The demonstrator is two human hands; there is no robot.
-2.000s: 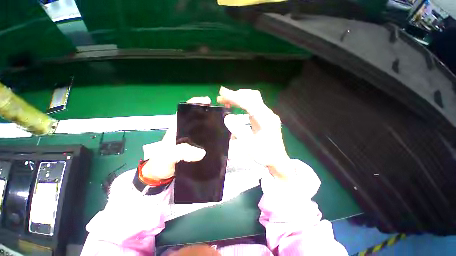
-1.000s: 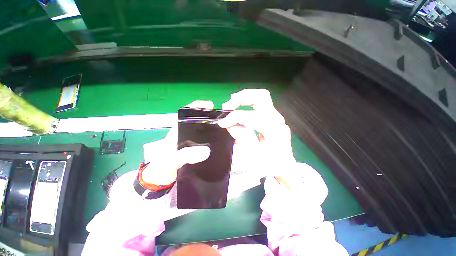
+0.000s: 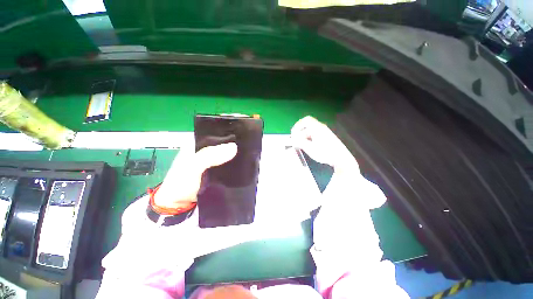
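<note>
A phone unit (image 3: 228, 190) is held upright over the white paper (image 3: 280, 201), its dark glossy face towards me. My left hand (image 3: 201, 166) grips its left side, with the thumb across the glass. My right hand (image 3: 315, 141) is off the phone to the right, overexposed, with its fingers bent. A thin dark line (image 3: 301, 156) shows just below these fingers; I cannot tell if it is held or lies on the paper.
A tray stack (image 3: 415, 175) stands at right under a tilted tray (image 3: 444, 64). A press fixture (image 3: 90, 216) holds phones at left, near a yellow-wrapped post (image 3: 38, 122). Another phone (image 3: 100, 102) lies on the green belt (image 3: 169, 111). A small black part (image 3: 140, 164) lies on the mat.
My right hand has left the phone's top right edge and moved right. My left hand still holds the phone, now slightly left and higher. The phone on the belt has shifted right.
</note>
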